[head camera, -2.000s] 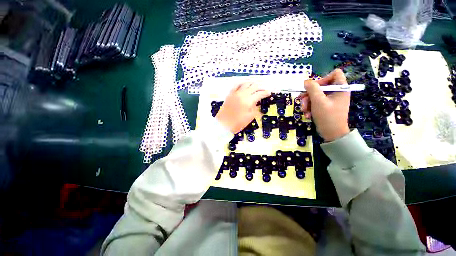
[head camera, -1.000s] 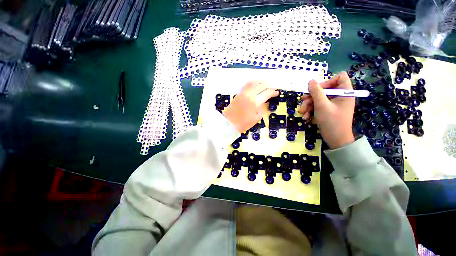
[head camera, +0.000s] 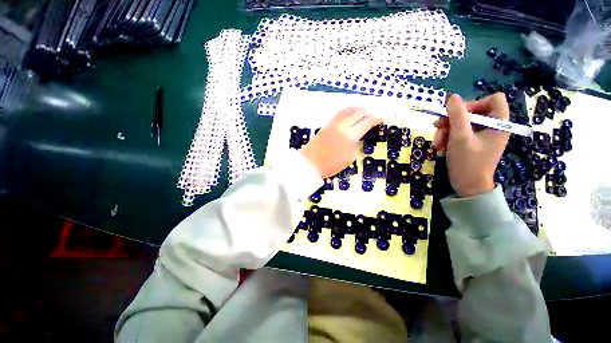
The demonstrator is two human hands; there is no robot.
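Note:
My right hand (head camera: 474,142) holds slim silver-white tweezers (head camera: 499,123) like a pen; their tip points left over the top right of the pale work sheet (head camera: 348,258). My left hand (head camera: 340,144) rests on the sheet, its fingertips at the black housings (head camera: 393,137) of the top row. Whether it grips one cannot be told. More black housings (head camera: 362,224) stand in rows below, and part of the rows is hidden under my left hand and sleeve.
White punched strips (head camera: 348,47) lie beyond the sheet, with more crossed strips (head camera: 221,114) at left. Loose round black parts (head camera: 512,167) are heaped at right, beside a second sheet (head camera: 576,221). Dark spare tweezers (head camera: 158,116), a dark stack (head camera: 127,23) and a clear bag (head camera: 581,50) surround.
My right hand and the tweezers have moved right, away from the top row, and the tip now shows over the sheet's upper part. My left hand stays at the top row.

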